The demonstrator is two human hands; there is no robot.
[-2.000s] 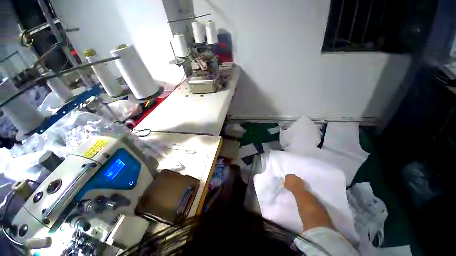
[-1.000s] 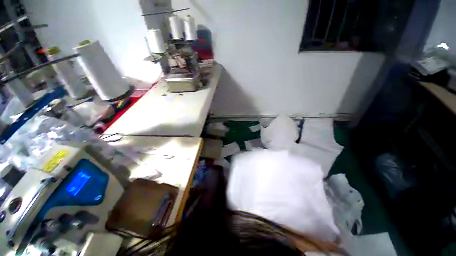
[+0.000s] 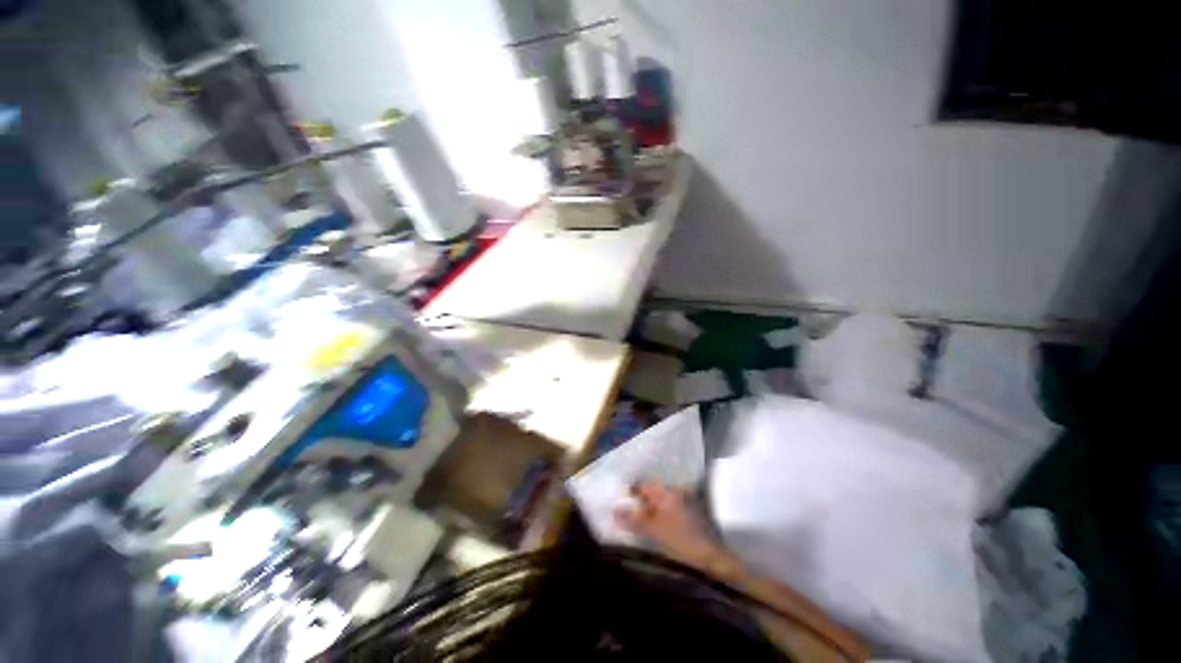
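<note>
My right hand [image 3: 663, 513] is blurred at the lower centre and holds a small white cut piece [image 3: 648, 469] by the table's right edge. A stack of white cut panels [image 3: 842, 512] lies low at the right, beside my forearm. The overlock machine [image 3: 304, 434] with its blue front panel and lit display stands at the left. My left hand is not in view. Dark hair covers part of the bottom of the picture.
A brown open tray [image 3: 490, 473] sits right of the machine on the pale table [image 3: 570, 378]. Crumpled white fabric [image 3: 78, 402] lies left of the machine. Thread cones [image 3: 425, 179] stand behind it. A second sewing machine [image 3: 592, 175] is on the neighbouring table. White pieces lie on the green floor.
The view has swung back left. My right hand has moved from the stack towards the table and now holds a white piece. The stack remains low at the right.
</note>
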